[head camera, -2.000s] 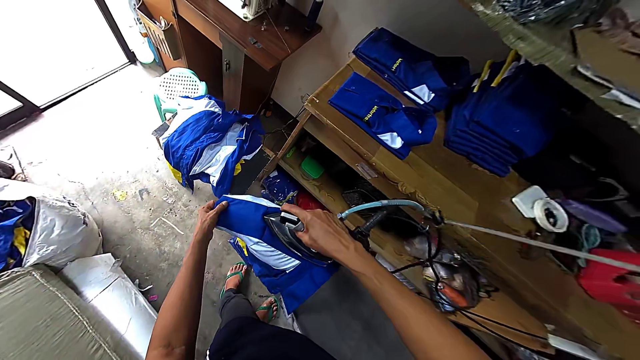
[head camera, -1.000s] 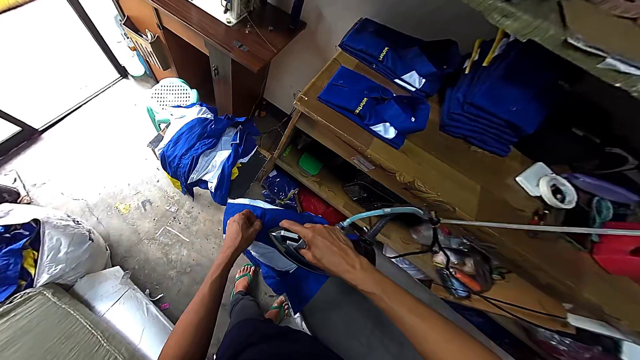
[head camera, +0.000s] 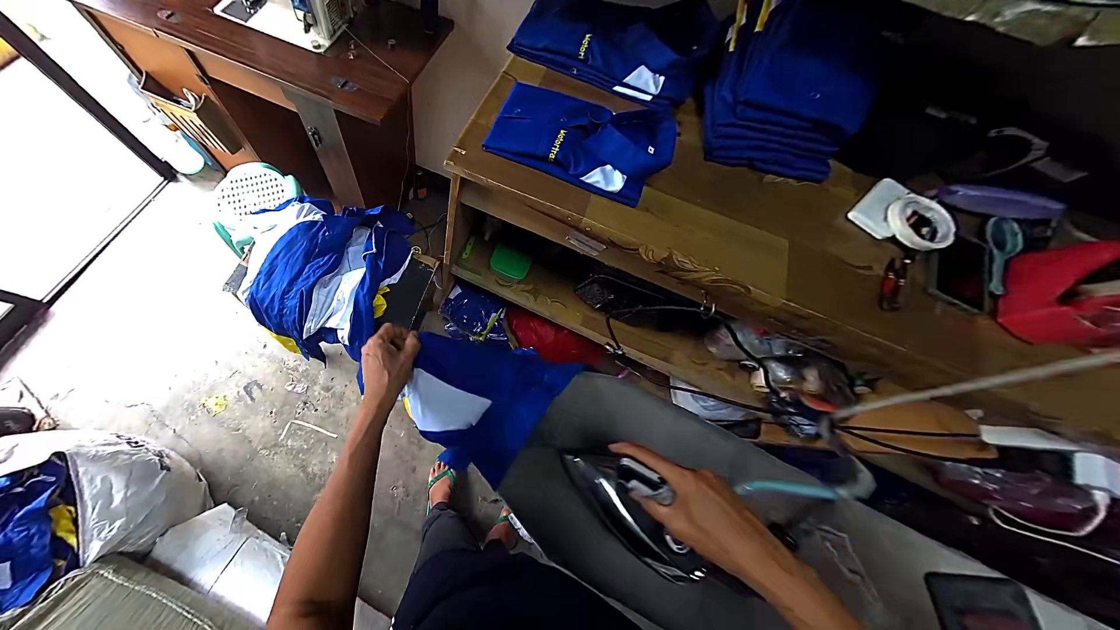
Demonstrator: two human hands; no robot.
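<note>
A blue garment with a white panel (head camera: 516,394) lies over the far end of the grey ironing board (head camera: 604,411). Pinched in the fingers of my left hand (head camera: 390,359) is the garment's left edge. My right hand (head camera: 700,503) grips the handle of a steam iron (head camera: 612,507), which is on the grey board surface, apart from the garment and nearer to me. A light blue hose (head camera: 787,488) runs from behind the iron to the right.
Folded blue shirts (head camera: 582,140) lie on a wooden table (head camera: 744,236) beyond the board. More garments (head camera: 324,271) cover a stool (head camera: 254,188). A white sack (head camera: 140,490) stands at left. Black cables hang by the shelf, and a phone (head camera: 980,602) lies at lower right.
The iron in my right hand has moved off the garment towards the near right part of the board. My left hand has moved left with the garment edge.
</note>
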